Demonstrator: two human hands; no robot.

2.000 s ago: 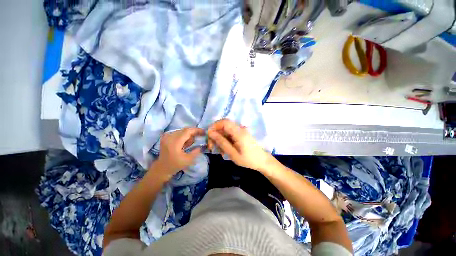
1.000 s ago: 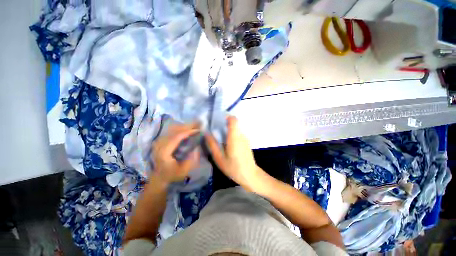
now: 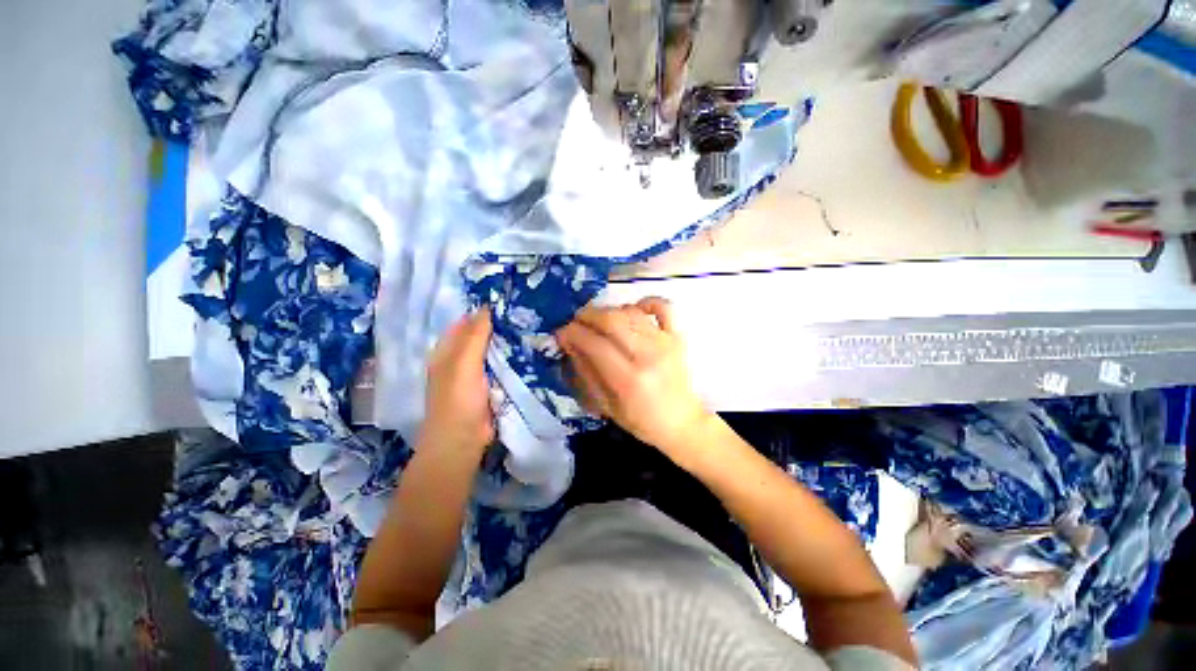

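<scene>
The floral garment piece [image 3: 407, 171] spreads over the machine table, mostly pale wrong side up, and hangs over the front edge. A deep blue floral part [image 3: 531, 295] lies turned up between my hands. My left hand [image 3: 462, 380] holds its left side near the table's front edge. My right hand [image 3: 632, 364] pinches its right side. The cloth's blue overlocked edge [image 3: 715, 220] runs to the upper right. The presser foot and needle [image 3: 644, 160] are beyond my hands, above the white table.
The sewing machine head [image 3: 669, 53] is at the top, with a ribbed knob [image 3: 716, 173]. Yellow and red scissors [image 3: 957, 134] and a small red-handled tool [image 3: 1125, 232] lie on the right. A ruler strip [image 3: 971, 346] runs along the front edge. A floral heap [image 3: 1036, 511] sits lower right in a blue bin.
Between my hands, the cloth has turned from pale side up to deep blue floral side up. My hands have moved slightly apart. The overlocked edge now stretches further right.
</scene>
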